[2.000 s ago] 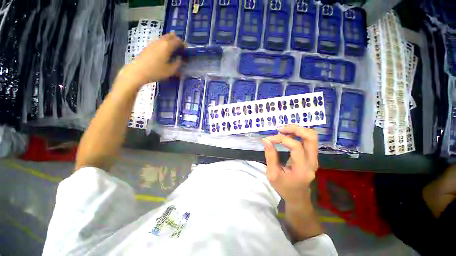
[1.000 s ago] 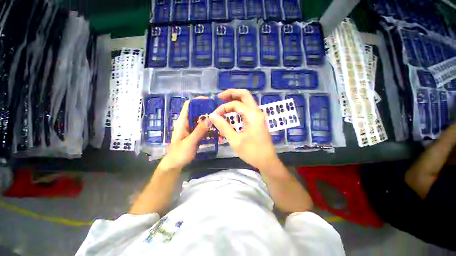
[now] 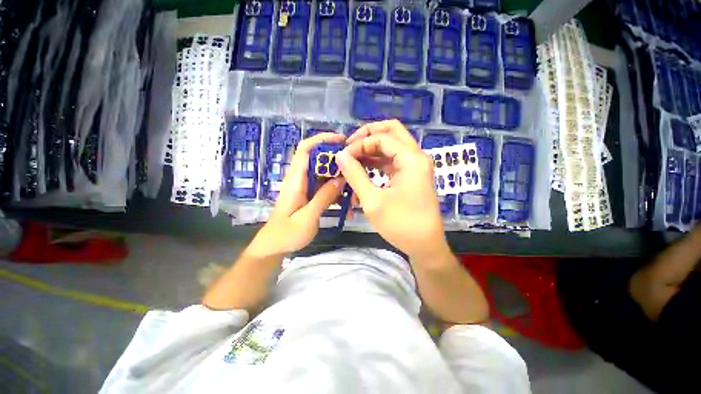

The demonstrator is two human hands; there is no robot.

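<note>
My left hand (image 3: 296,196) holds a dark blue phone housing (image 3: 320,183) upright in front of my chest, over the lower tray row. A gold-outlined camera ring (image 3: 327,163) shows near its top. My right hand (image 3: 400,185) has its thumb and index finger pinched at the ring's right side; whether a sticker is between the fingertips cannot be told. A white sticker sheet (image 3: 461,168) with two rows of dark shapes lies across the lower housings, partly hidden behind my right hand.
The clear blister tray (image 3: 296,96) holds blue housings, with empty sideways pockets at left. Spare white sheets lie left (image 3: 201,115) and right (image 3: 576,131) of it. Stacked trays (image 3: 84,100) stand far left. Red stools (image 3: 523,300) are below the bench. Another person's arm (image 3: 665,269) is at right.
My left hand brought the housing from the tray's sideways pocket to my right hand. Since a second ago the housing has been tilted so its gold ring shows, with my right fingertips against it.
</note>
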